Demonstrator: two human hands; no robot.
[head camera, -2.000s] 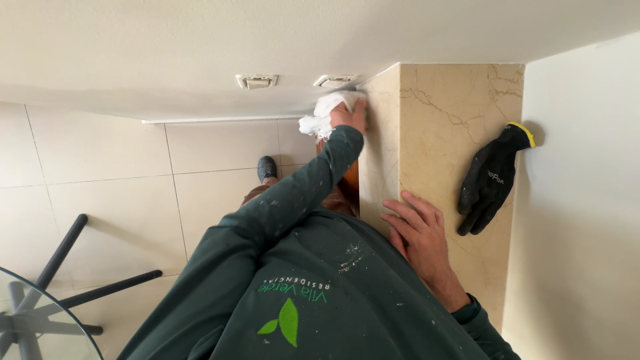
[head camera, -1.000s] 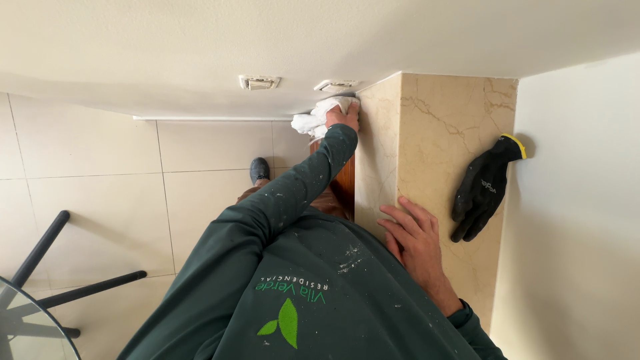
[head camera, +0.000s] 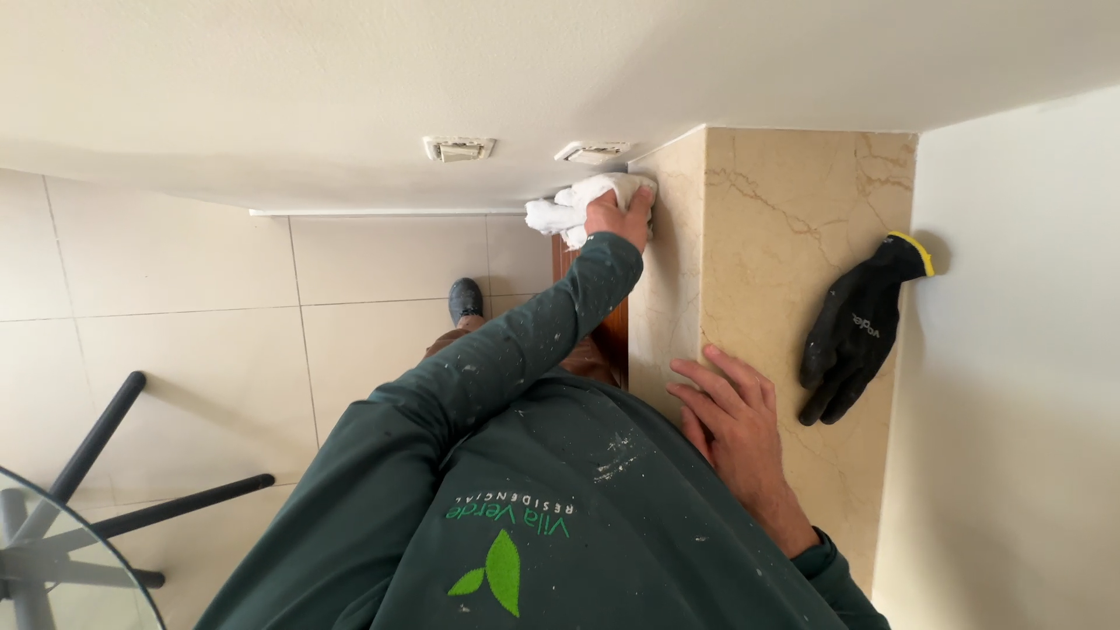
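My left hand (head camera: 621, 214) grips a bunched white cloth (head camera: 569, 210), which touches the painted wall and the side of a beige marble ledge (head camera: 779, 184). Just above the cloth are two wall fittings, a right one (head camera: 595, 153) and a left one (head camera: 459, 150), apparently light switches. My right hand (head camera: 735, 420) rests on the ledge near its front edge, fingers apart and holding nothing. A black work glove with a yellow cuff (head camera: 853, 332) lies farther right on the marble, away from both hands.
A glass tabletop (head camera: 79, 516) with dark metal legs (head camera: 184, 507) stands at lower left on the tiled floor (head camera: 184, 262). A reddish-brown wooden surface (head camera: 617, 337) shows beside the ledge. A white wall (head camera: 1015, 350) bounds the ledge on the right.
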